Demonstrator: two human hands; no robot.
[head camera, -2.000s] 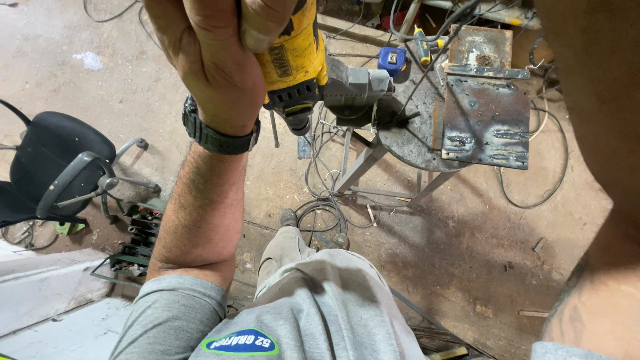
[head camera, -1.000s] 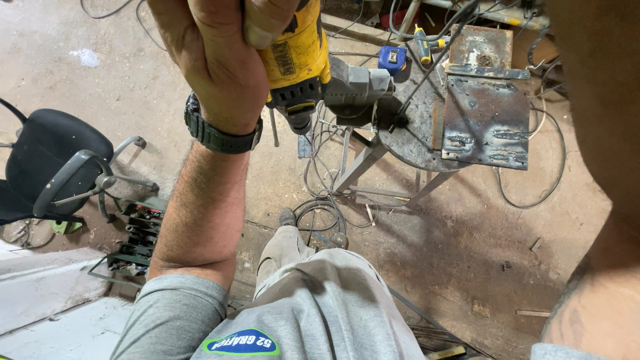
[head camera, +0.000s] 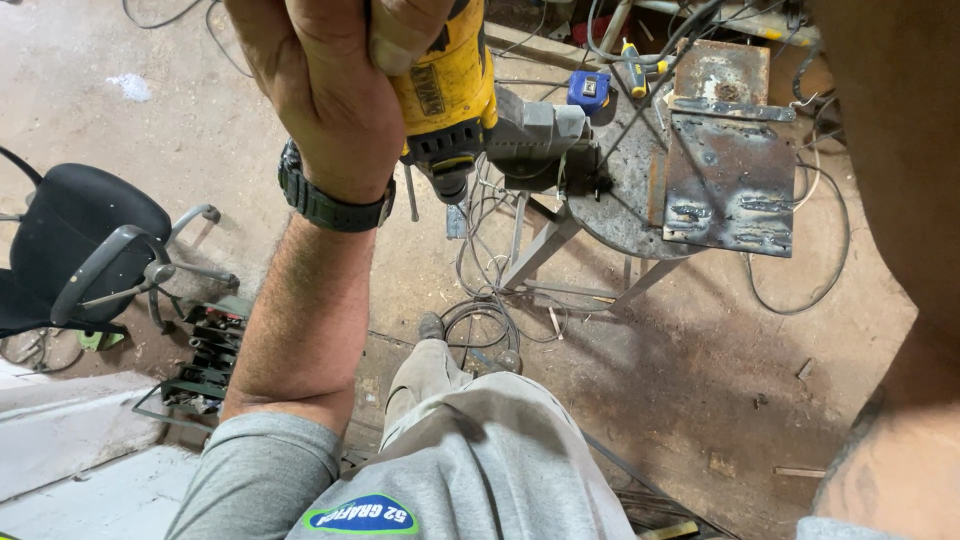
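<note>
My left hand (head camera: 334, 90), with a black watch at the wrist, is wrapped around a yellow and black DeWalt power tool (head camera: 442, 90) at the top centre. The tool's dark nose points down the view, beside a grey bench vise (head camera: 532, 139). My right forearm rises along the right edge; my right hand is out of view. Right of the vise, a round metal table (head camera: 637, 217) carries a steel plate with weld beads (head camera: 727, 187). A blue tape measure (head camera: 589, 91) and a yellow and blue-grey handled tool (head camera: 634, 71) lie near the table's upper edge.
A black office chair (head camera: 94, 225) stands at left, above an open metal toolbox (head camera: 202, 352). Coiled cables (head camera: 484, 322) lie on the floor by my foot. More cables hang over the table from the top right. A white surface (head camera: 82, 442) fills the lower left.
</note>
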